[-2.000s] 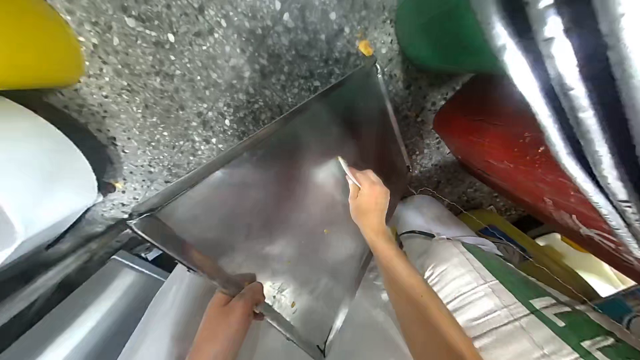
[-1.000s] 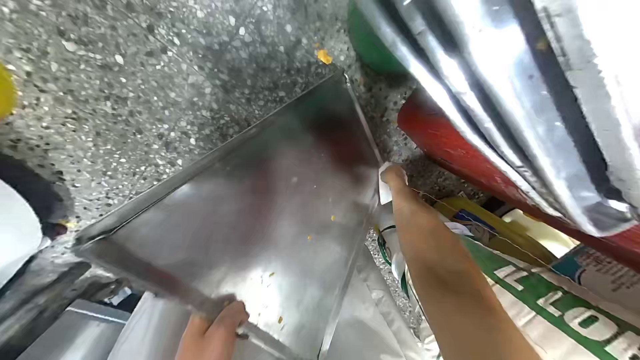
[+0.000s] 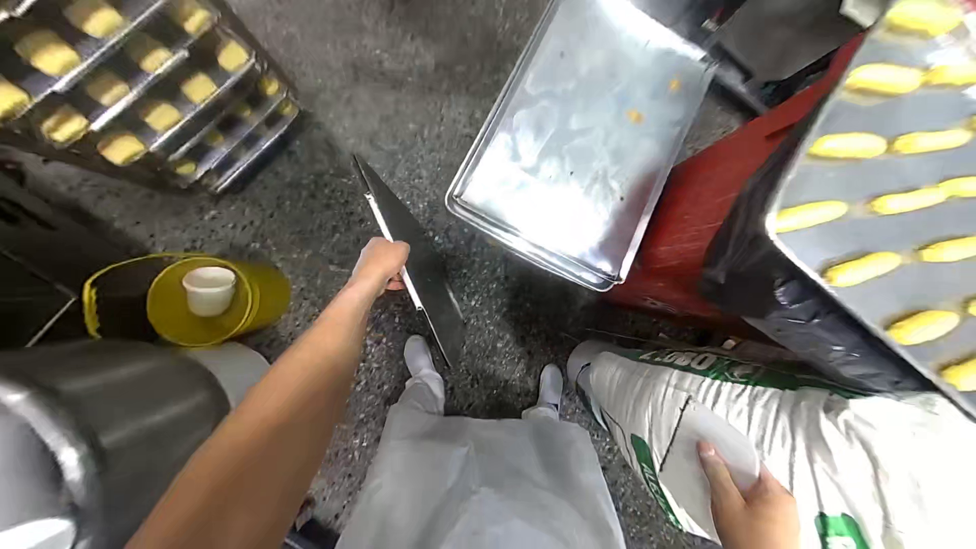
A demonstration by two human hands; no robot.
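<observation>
My left hand (image 3: pixel 381 263) is closed on the long edge of a dark metal baking tray (image 3: pixel 419 263), held nearly edge-on over the floor. In my right hand (image 3: pixel 751 499), at the lower right, is a flat white scraper or folded cloth (image 3: pixel 701 450); which of these it is I cannot tell. That hand is over white sacks with green print (image 3: pixel 656 412). Another shiny metal tray (image 3: pixel 572 145), with a few yellow crumbs on it, lies beyond and to the right of the one I hold.
Trays of yellow dough pieces (image 3: pixel 122 149) stand stacked at upper left. At right, a tray (image 3: pixel 854 179) bears elongated yellow pieces, near a red container (image 3: pixel 717 198). A yellow bucket (image 3: pixel 259 297) with a white cup (image 3: pixel 208 291) and a large metal vessel (image 3: pixel 114 427) are at left.
The tray in my left hand has turned from face-up to nearly edge-on. My right hand has left its edge and moved back over the sacks. The view has shifted widely.
</observation>
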